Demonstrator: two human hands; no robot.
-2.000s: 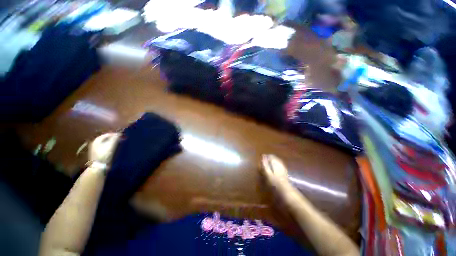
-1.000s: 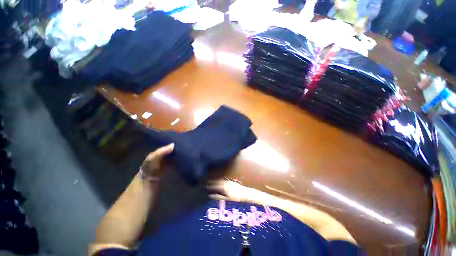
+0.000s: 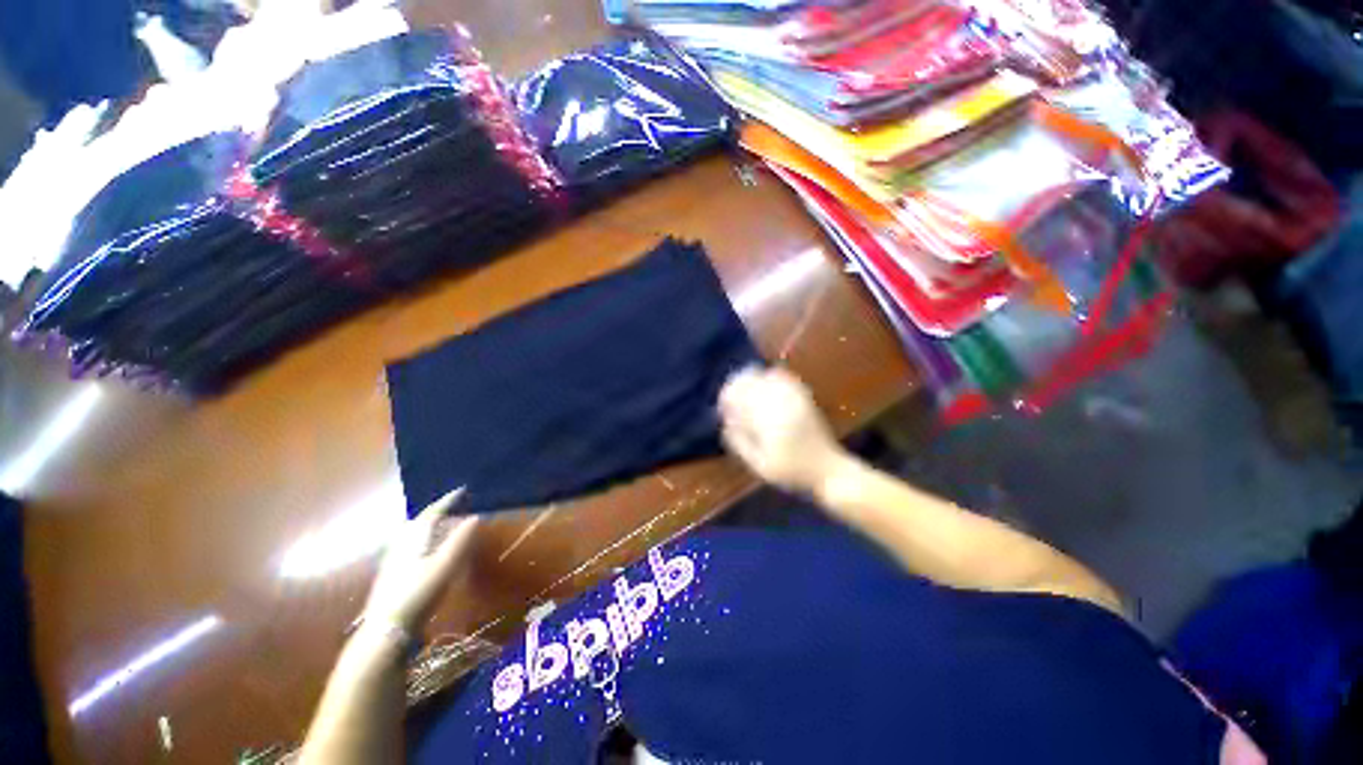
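A dark navy or black garment (image 3: pixel 576 381), folded into a rectangle, lies flat on the brown table just in front of me. My left hand (image 3: pixel 426 550) is at its lower left corner, fingertips at the edge; whether they pinch the cloth is unclear. My right hand (image 3: pixel 774 426) is curled at its right edge, its fingers bent against the cloth. The right hand is slightly blurred and its grip does not show clearly.
Stacks of bagged dark garments (image 3: pixel 359 180) with pink-red edges line the far side of the glossy brown table (image 3: pixel 165 553). White cloth lies behind them. Piles of multicoloured polybags (image 3: pixel 912 165) stand at the right end. Grey floor and a red sack (image 3: pixel 1248 202) are beyond on the right.
The view has turned to the right. The garment was a smaller bundle held up at my left hand; now it lies spread as a flat rectangle. My right hand has moved to its right edge.
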